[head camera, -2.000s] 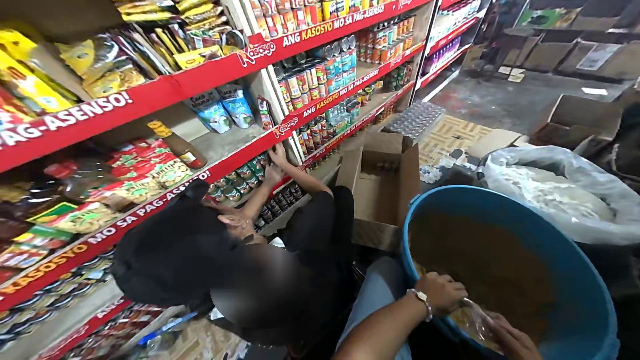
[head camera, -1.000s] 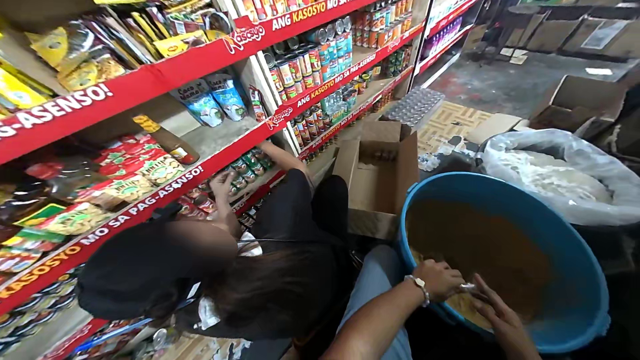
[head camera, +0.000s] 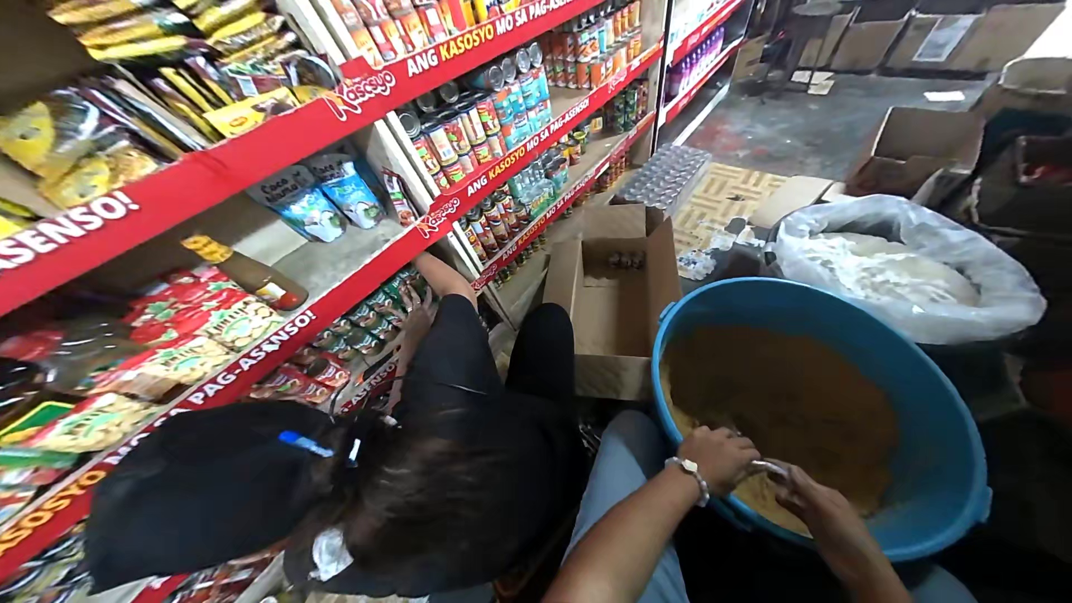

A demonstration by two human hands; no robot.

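Note:
A blue plastic tub with brown granular contents stands before me at the lower right. Over its near rim, my left hand, with a bracelet at the wrist, grips the left end of a clear plastic bag. The fingers of my right hand are closed on the bag's other end, so its top is stretched between both hands. The bag's lower part is hard to make out against the tub.
A co-worker in black crouches at my left, reaching into a shelf of cans. An open cardboard box stands beyond my knee. Behind the tub is a plastic-lined container of white powder. More cartons stand at the right.
The clear bag hung more visibly between my hands two seconds ago; its top is now drawn into a narrow strip. The co-worker has leaned lower and farther over toward the shelf.

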